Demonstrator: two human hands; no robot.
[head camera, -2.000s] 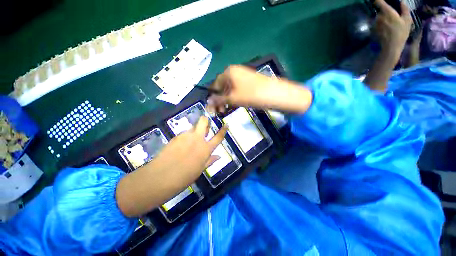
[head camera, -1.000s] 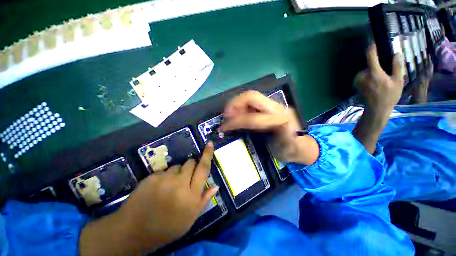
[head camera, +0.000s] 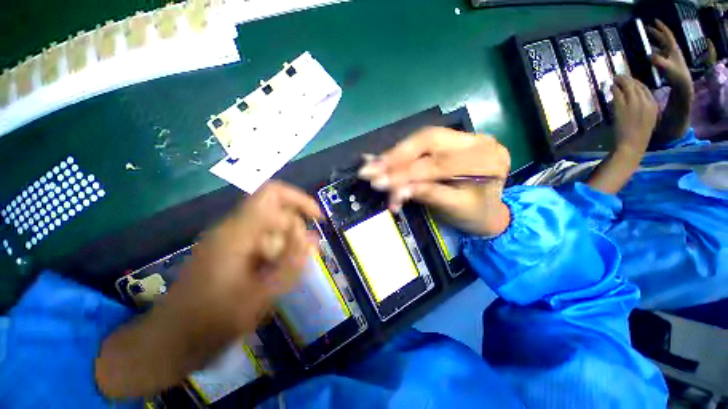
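Observation:
Phone mid-frame assemblies, one with a bright white battery (head camera: 385, 260), sit in a row in a long black foam tray (head camera: 415, 128). My right hand (head camera: 443, 172) is over the dark upper end of that phone; a thin dark tool, seemingly tweezers (head camera: 487, 179), lies across it, and its fingertips are blurred. My left hand (head camera: 255, 248) is strongly blurred over the phones to the left, fingers bent; whether it holds anything cannot be told. The short liner piece (head camera: 279, 120) with dark square marks lies just behind the tray.
The release liner strip (head camera: 120, 68) with tan pieces runs along the back left. White round dots (head camera: 52, 200) lie in a grid at the left. At the right, another person's hand (head camera: 635, 112) is at a second phone tray (head camera: 551, 96), with further trays and hands beyond.
My left hand has lifted and drawn back left from the bright phone's upper corner. My right hand has shifted slightly right. The other person's tray now lies flat on the mat.

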